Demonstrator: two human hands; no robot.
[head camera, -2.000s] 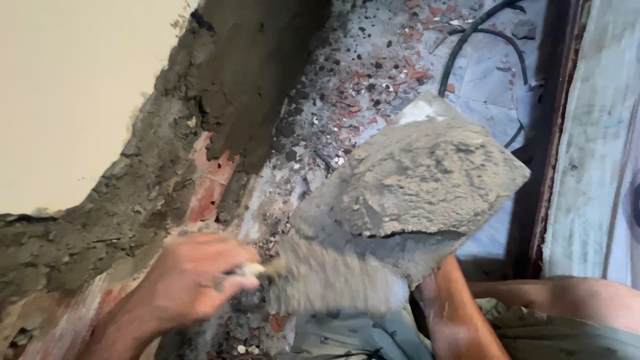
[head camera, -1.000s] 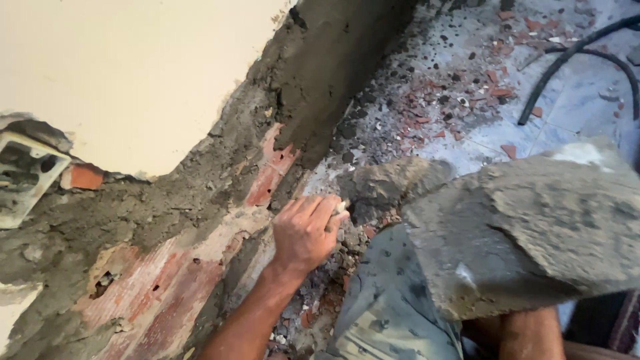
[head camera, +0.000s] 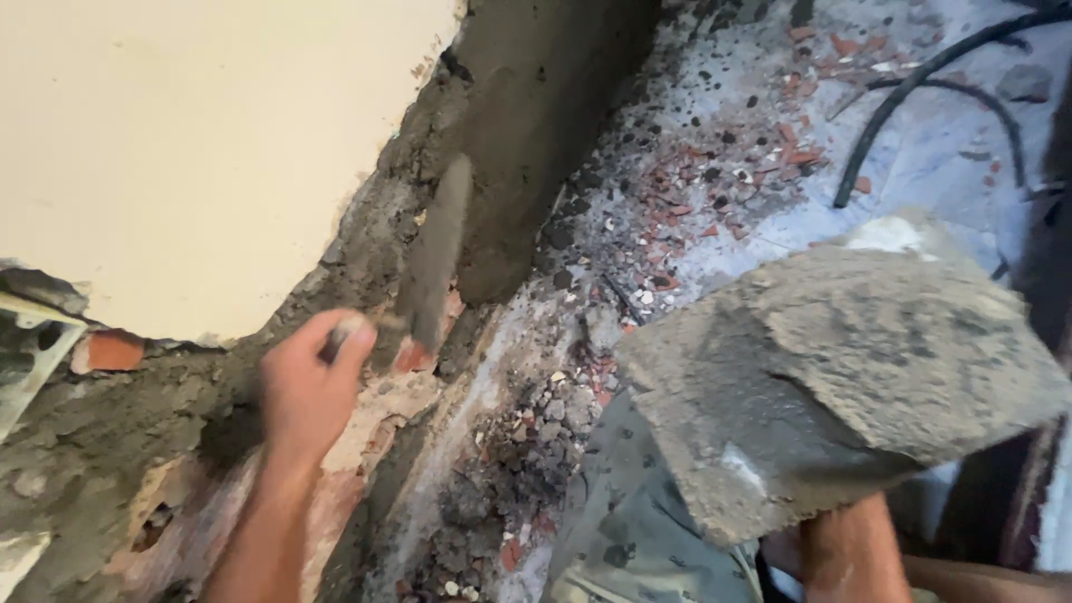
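Note:
My left hand (head camera: 314, 381) is closed around the handle of a trowel (head camera: 440, 247), whose mortar-coated blade lies against the lower wall, over the edge of exposed red brick (head camera: 413, 356). Grey mortar (head camera: 502, 151) covers the wall strip beside the cream-painted plaster (head camera: 193, 159). At the right, a mortar board (head camera: 703, 419) carries a thick heap of wet mortar (head camera: 904, 343). My right forearm (head camera: 858, 548) reaches up beneath the board; the hand itself is hidden under it.
Brick chips and crumbs (head camera: 695, 184) litter the floor along the wall foot. A black hose (head camera: 888, 113) curves over the floor at upper right. An electrical box frame (head camera: 38, 360) sits in the wall at far left. My clothed leg (head camera: 620, 502) is below the board.
The trowel, loaded with mortar near the board's left edge a second ago, is now against the wall. My left hand has moved away from the board.

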